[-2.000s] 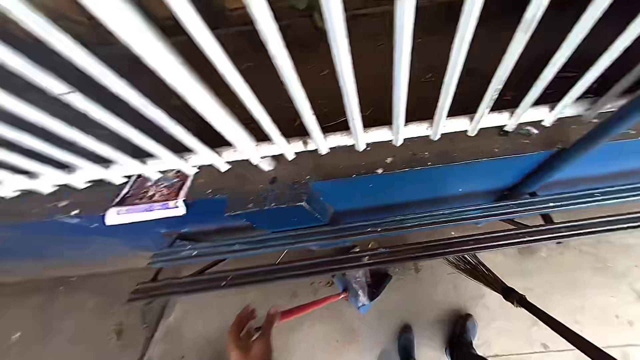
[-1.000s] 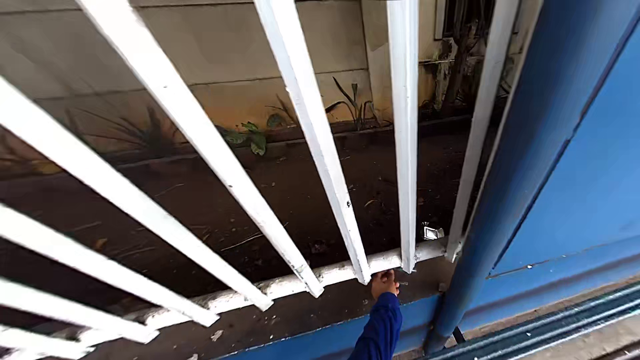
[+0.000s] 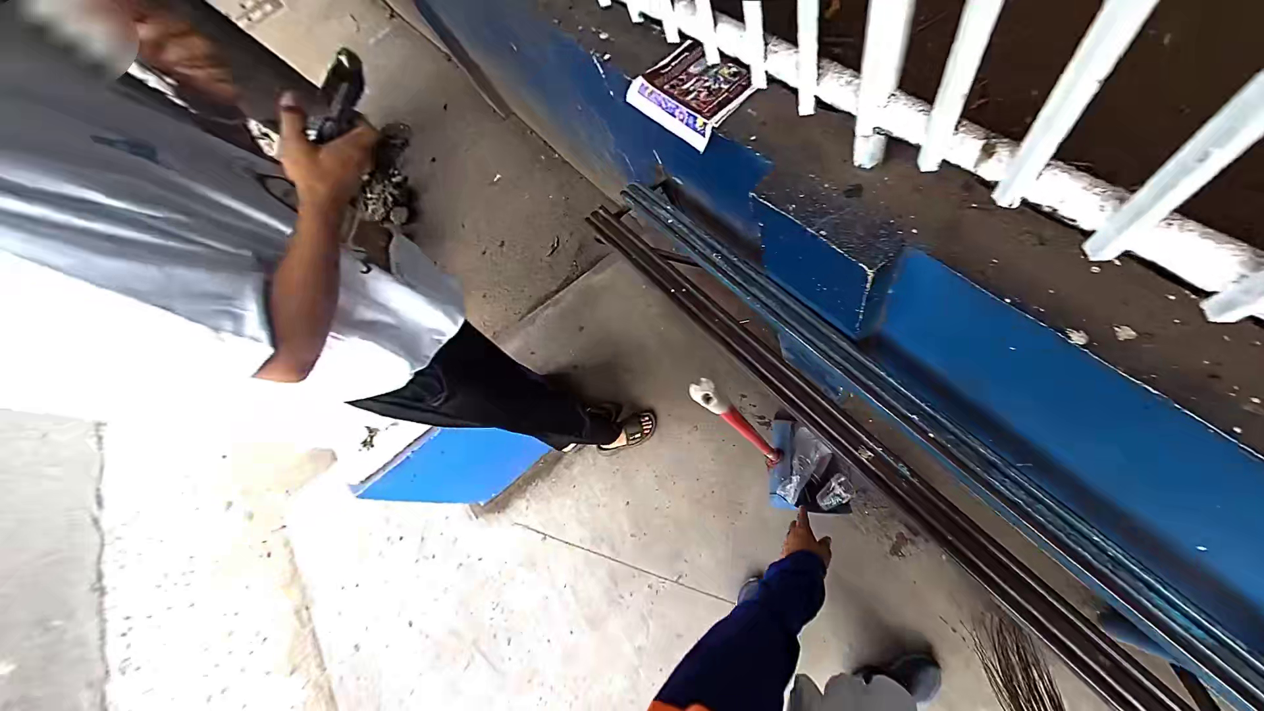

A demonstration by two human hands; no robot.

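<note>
My left hand [image 3: 808, 540], in a dark blue sleeve, reaches in from the bottom with its index finger extended and nothing held. Its fingertip appears just below the lower edge of a blue dustpan [image 3: 780, 464]; whether they touch cannot be told. The dustpan lies on the concrete with clear plastic [image 3: 808, 456] and dark material in it. Its red handle [image 3: 746, 431] has a pale end and points up and left. A twig broom [image 3: 1012, 662] shows at the bottom right. My right hand is out of view.
Another person [image 3: 336, 316] stands at the left, a dark object in one hand. Long metal rails [image 3: 889, 464] run diagonally beside a blue low wall [image 3: 1047, 385]. A printed package [image 3: 696, 89] lies on the ledge by the white bar fence [image 3: 879, 59]. A blue block [image 3: 454, 464] is behind the person's leg.
My left hand was at the base of the white fence a second ago and now points beside the dustpan. The view has swung widely, and another person is now in it.
</note>
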